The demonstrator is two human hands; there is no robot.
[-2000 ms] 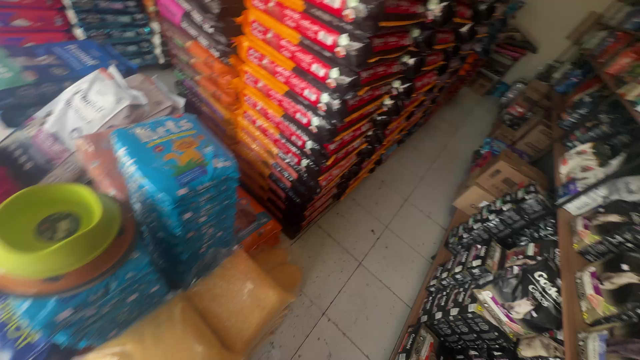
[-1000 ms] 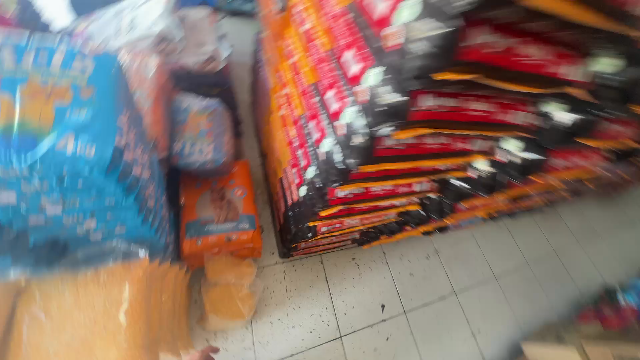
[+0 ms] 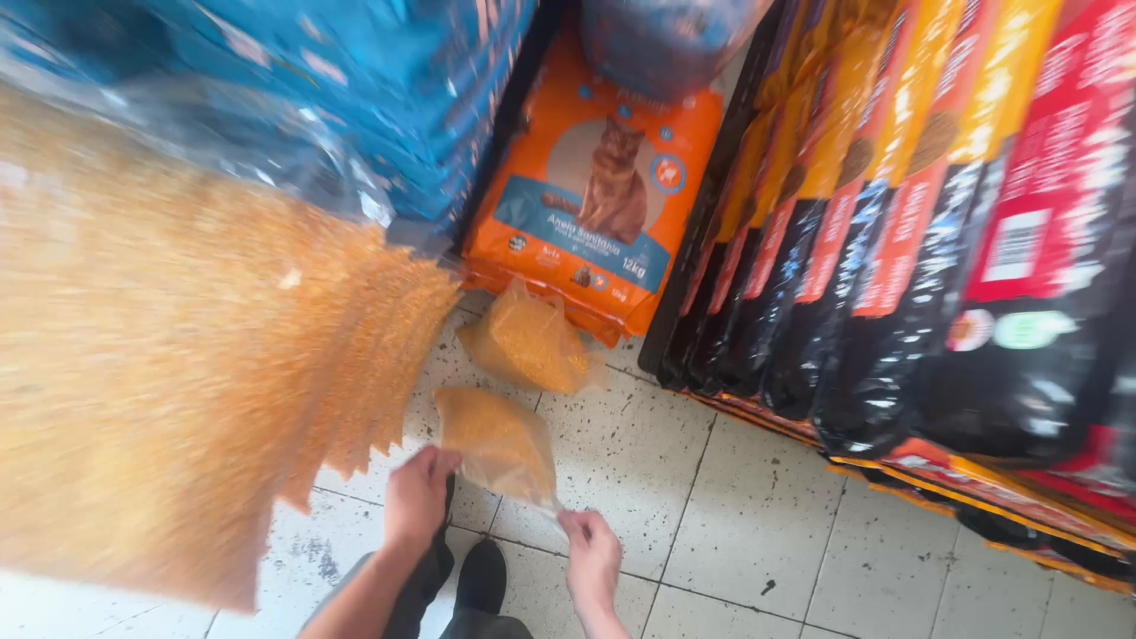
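Observation:
A clear plastic bag of yellow grain [image 3: 497, 439] is between my two hands over the tiled floor. My left hand [image 3: 419, 497] pinches its near left corner, and my right hand [image 3: 592, 555] grips the plastic at its lower right end. Just beyond it a second clear bag of yellow grain [image 3: 530, 344] rests against an orange cat litter sack [image 3: 603, 195].
A tall stack of yellow grain bags [image 3: 204, 355] rises on the left, with blue plastic-wrapped packs [image 3: 390, 98] behind it. Black, red and orange pet food sacks [image 3: 923, 311] are piled on the right. My shoe [image 3: 481, 575] stands on the tiles [image 3: 737, 524].
Both hands have come into view and now hold one of the small grain bags; one second ago only fingertips showed at the lower edge. The view has moved nearer to the bags.

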